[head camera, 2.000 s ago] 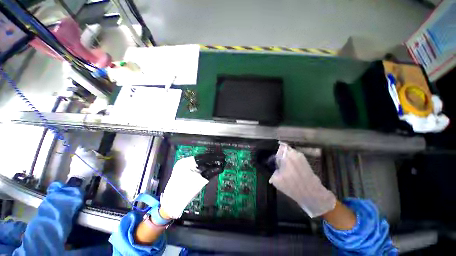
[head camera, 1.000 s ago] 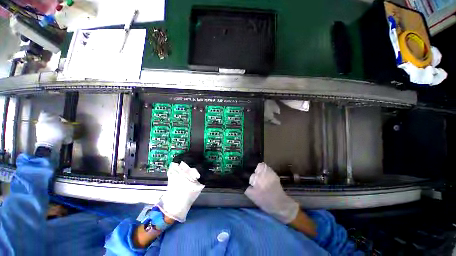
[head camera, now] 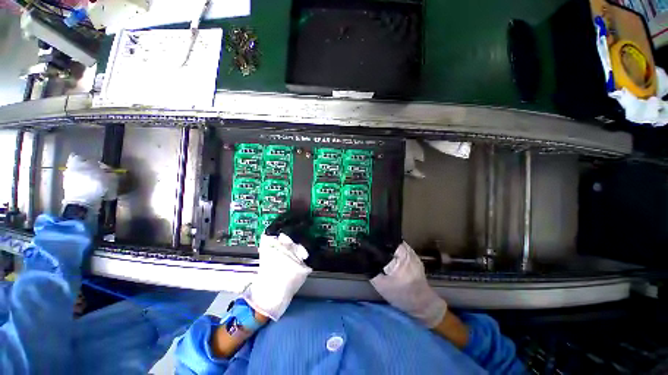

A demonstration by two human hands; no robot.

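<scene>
A black carrier pallet (head camera: 302,165) lies flat on the conveyor and holds two blocks of green circuit boards (head camera: 341,192). My left hand (head camera: 281,272), in a white glove with dark fingertips, is over the pallet's near middle, its dark fingers spread over the lower boards. My right hand (head camera: 410,282), in a white glove, is at the pallet's near right corner, its dark fingers reaching left over the near edge. The dark fingertips merge with the black pallet, so I cannot tell whether either hand grips anything.
Metal conveyor rails (head camera: 351,110) run along both pallet sides. Another person's gloved hand (head camera: 84,179) is over the conveyor at left. A black tray (head camera: 354,47), papers (head camera: 161,67) and small metal parts (head camera: 243,50) lie on the green mat. Yellow tape (head camera: 633,69) is at upper right.
Since the earliest frame, the view has tilted down and both hands have moved from the pallet's upper area and right side to its near edge. Over the last second they have barely moved.
</scene>
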